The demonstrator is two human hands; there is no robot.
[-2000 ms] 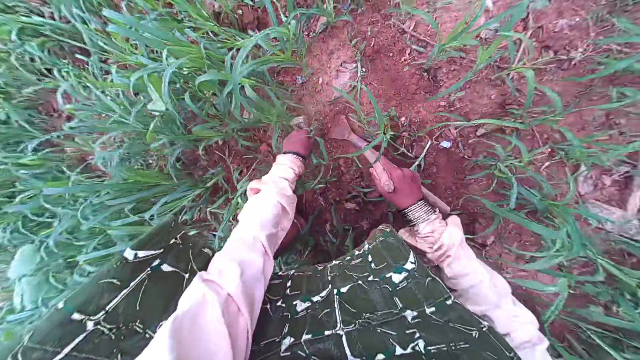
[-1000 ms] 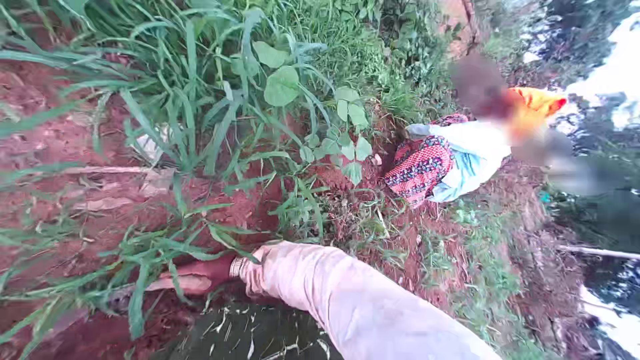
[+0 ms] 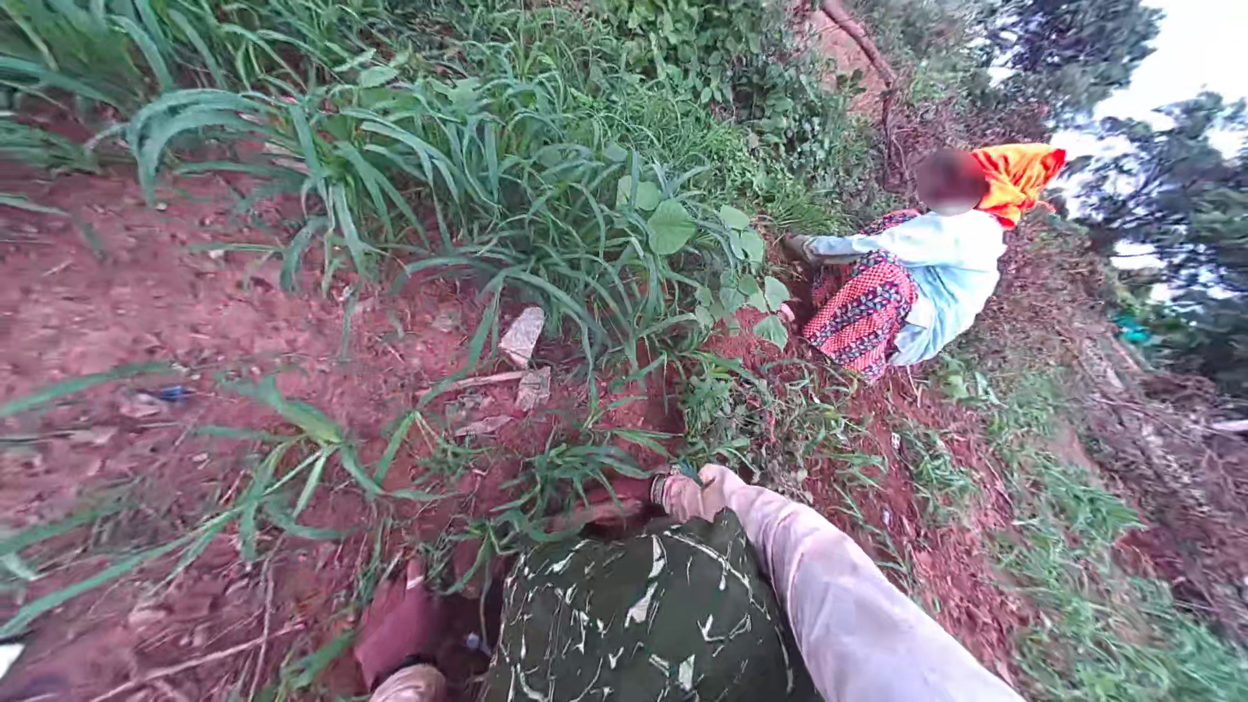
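Grass blades partly cover my right hand, which is low in the middle of the view, beside the dark green patterned cloth over my lap. Several bangles ring that wrist, below a pale sleeve. What the hand holds, if anything, cannot be made out. My left hand is blurred at the bottom left, close to the red soil and left of the cloth, with a dark band at its wrist. Its fingers are unclear. Long green grass grows beyond both hands.
A person in a light blue top, red patterned cloth and orange head cloth is low to the ground at right. Pale flat stones or scraps and a dry stalk lie on red soil. Bushes and trees stand farther off.
The view has swung widely, bringing the other person into sight. Two seconds ago my right hand gripped a wooden-handled tool; grass now hides its grip. My left hand, out of view one second ago, shows again.
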